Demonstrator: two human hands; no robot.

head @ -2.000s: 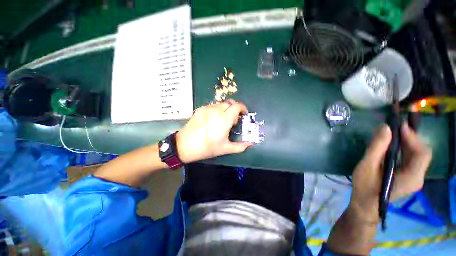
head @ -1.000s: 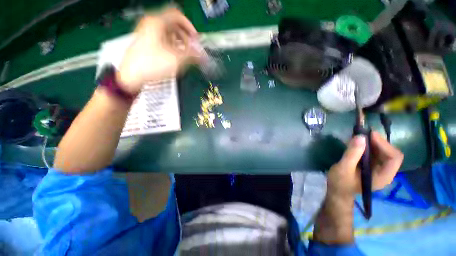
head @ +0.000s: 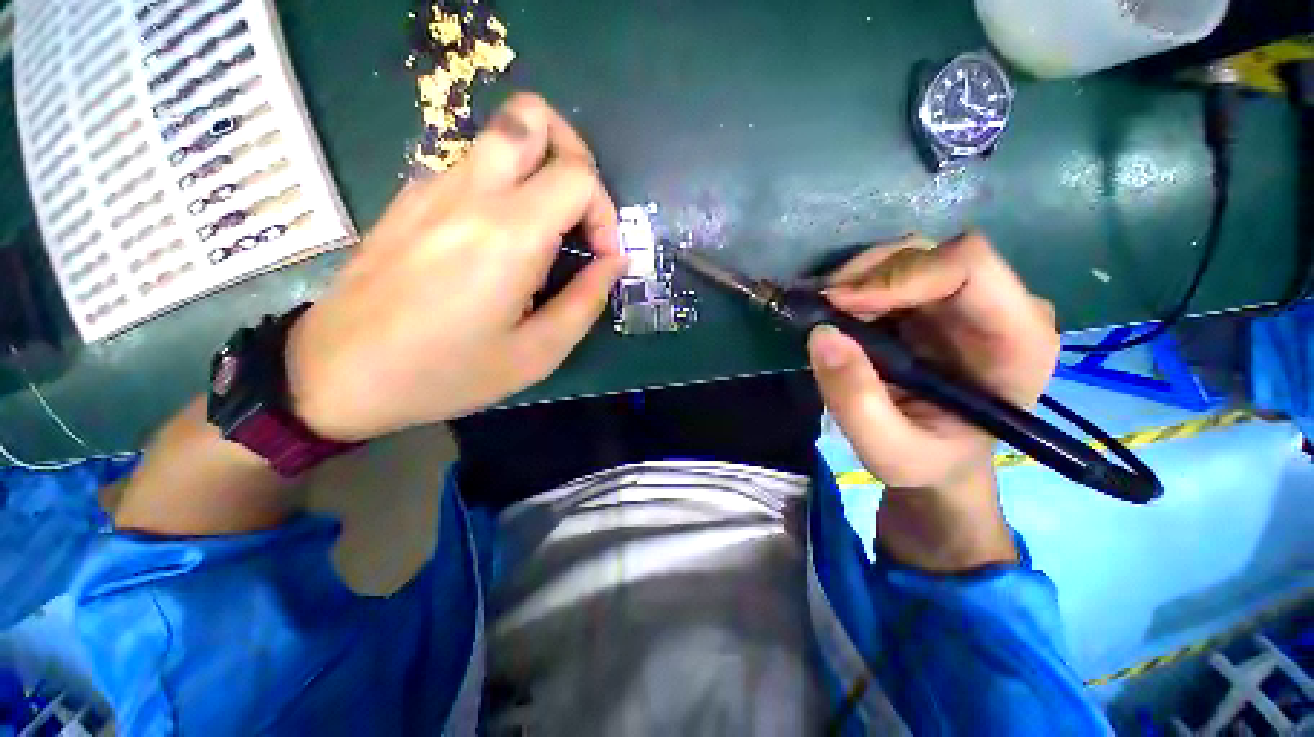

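Observation:
A small whitish-silver circuit board (head: pixel 646 305) lies on the dark green bench top in the middle. My left hand (head: pixel 476 274) is at its upper left, thumb and index fingertips pinched together at the board's edge. A hair-thin pale line, seemingly solder wire (head: pixel 577 254), shows between those fingers; the fingertips hide its end. My right hand (head: pixel 944 353) grips a black soldering iron (head: pixel 922 377) like a pen. Its thin metal tip points left and is at the board's upper right side; whether it touches is unclear.
A white sheet with rows of small dark parts (head: pixel 188 159) lies at upper left. Loose yellow-gold bits (head: pixel 458 79) lie beyond my left hand. A round-dial watch (head: pixel 966 105) and a white tub (head: pixel 1081 32) are at upper right. The iron's black cord loops at right.
My left hand has come down from over the sheet to the board. My right hand has brought the iron left from the tub to the board. The view has moved closer to the bench.

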